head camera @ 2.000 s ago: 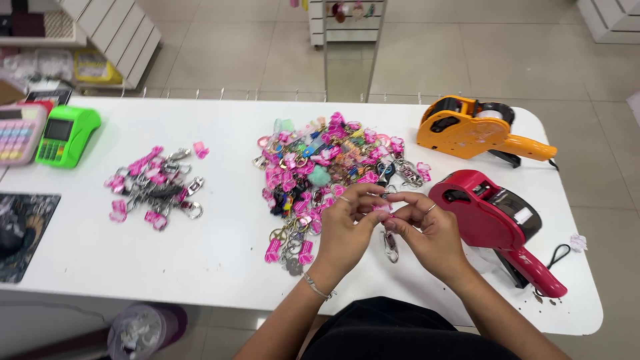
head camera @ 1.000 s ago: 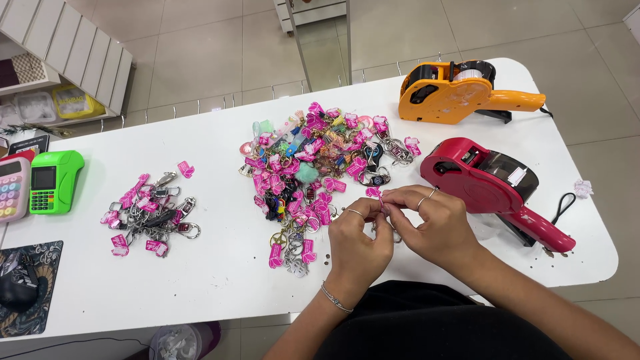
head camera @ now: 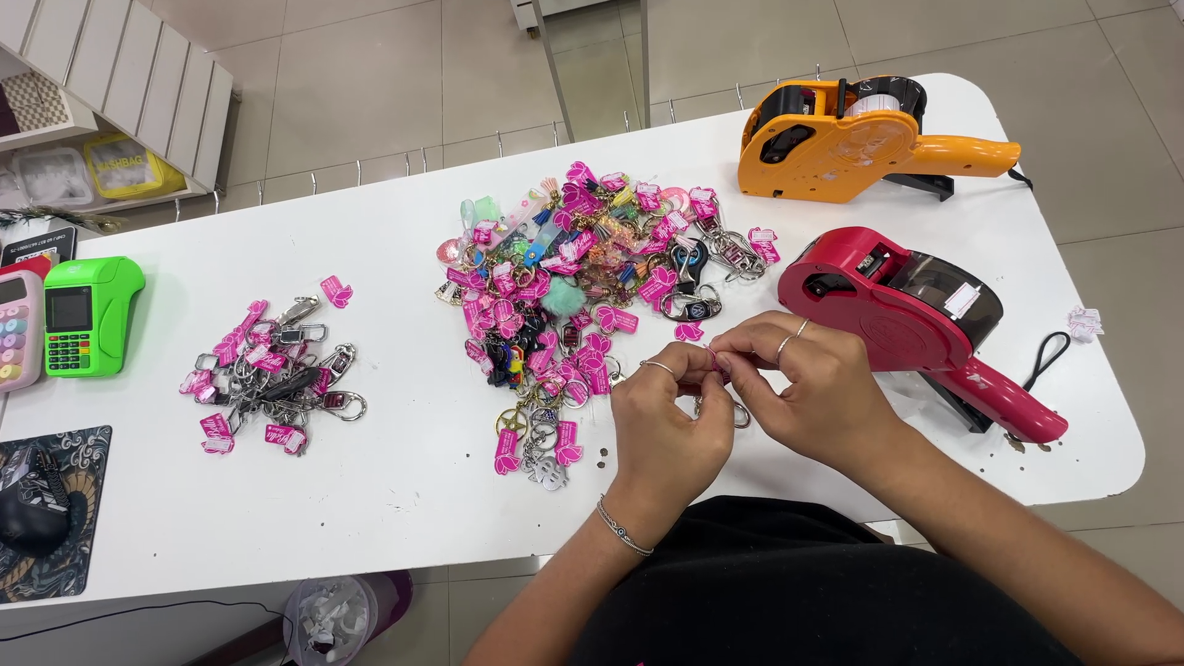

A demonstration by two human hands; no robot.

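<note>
My left hand [head camera: 673,421] and my right hand [head camera: 807,384] meet above the table's near right part, their fingertips pinching a small pink tag [head camera: 719,363]. Below the fingers a metal keychain ring [head camera: 741,415] shows, mostly hidden by the hands. Just left of them lies a large heap of tagged keychains [head camera: 564,294] with pink tags, tassels and a mint pompom. A smaller heap of metal keychains [head camera: 277,375] with pink tags lies farther left. A red price labeler [head camera: 888,310] rests beside my right hand, and an orange price labeler [head camera: 832,143] stands behind it.
The white table [head camera: 398,518] holds a green card terminal [head camera: 92,314], a pink calculator [head camera: 17,328] and a black mouse [head camera: 32,509] on a patterned pad [head camera: 88,546] at the left. Metal hooks line the far edge. A waste bin [head camera: 333,615] stands below the near edge.
Both hands stay together at the pink tag, whose visible part is smaller now. The two heaps and both labelers keep their places on the table. The view has shifted and turned somewhat.
</note>
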